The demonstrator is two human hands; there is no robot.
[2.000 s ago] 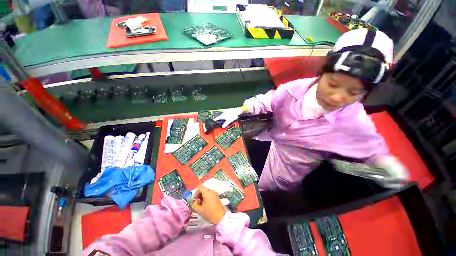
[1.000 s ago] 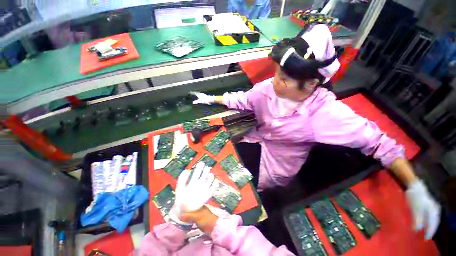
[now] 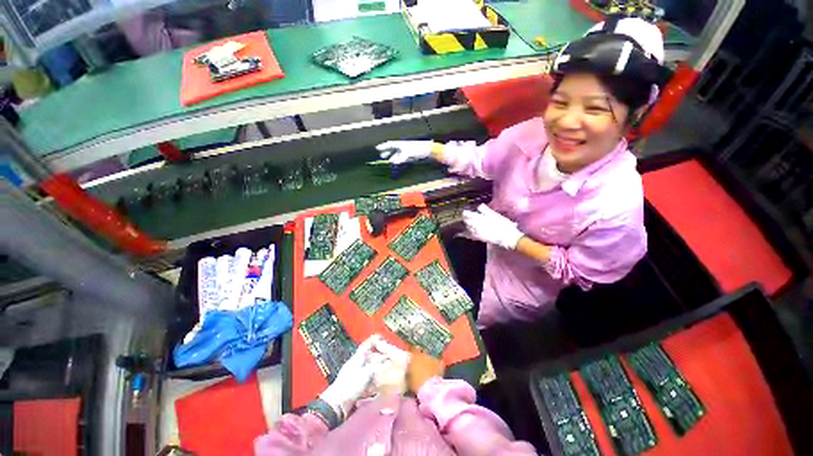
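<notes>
My left hand (image 3: 349,381), in a white glove with a blue-grey band at the wrist, meets my right hand (image 3: 397,363) low over the red mat (image 3: 310,367). White glove fabric covers my right fingers; its wrist side is bare. My left fingers seem to grip this fabric; the exact finger positions are unclear. Several green circuit boards lie on the mat, one (image 3: 328,338) beside my left hand, one (image 3: 417,326) just beyond my hands and one (image 3: 380,285) near the middle. A board (image 3: 323,239) at the top left lies on white paper.
A dark handled tool (image 3: 389,217) lies at the mat's top. Left, a black tray (image 3: 185,276) holds white tubes (image 3: 234,283) and a blue crumpled item (image 3: 234,335). Right, another person (image 3: 570,214) stands beside a red-lined tray (image 3: 726,383) with three boards. Behind runs a conveyor (image 3: 209,200).
My left hand has left my right wrist and come to the right fingers, where white fabric now shows. The other person's arm has drawn back from the tray. The view has shifted.
</notes>
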